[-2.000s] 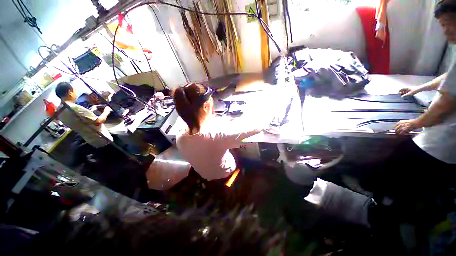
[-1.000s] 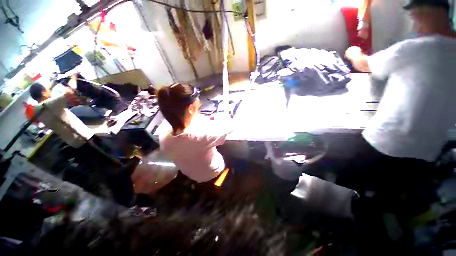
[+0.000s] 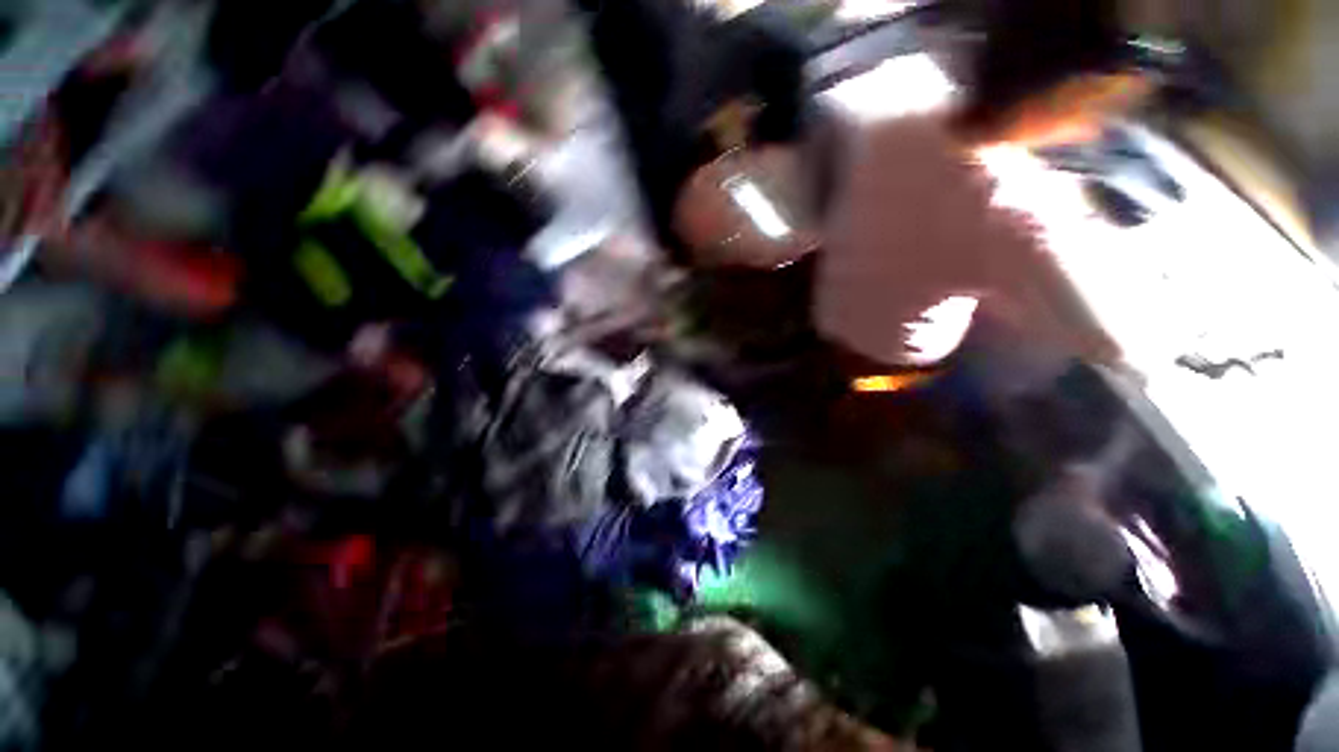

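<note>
The picture is strongly blurred and dark in places. Neither my left hand nor my right hand can be made out. Nearest in front of me, a heap of grey and white cloth [image 3: 602,441] lies low in the middle, with purple-blue cloth [image 3: 720,514] at its lower right side. A pale brownish shape [image 3: 734,669] shows at the bottom edge; I cannot tell what it is.
A person in a pink top [image 3: 911,250] is at the long bright table [image 3: 1219,301] on the right. Green floor [image 3: 822,573] shows below. Blurred dark, red and lime pieces [image 3: 367,235] fill the left side. A rounded pale object [image 3: 1072,544] is beside the table.
The view has swung down and tilted; the wall, window and person in white have left it. The pink-topped person is now higher and further right. The cloth heap has come in.
</note>
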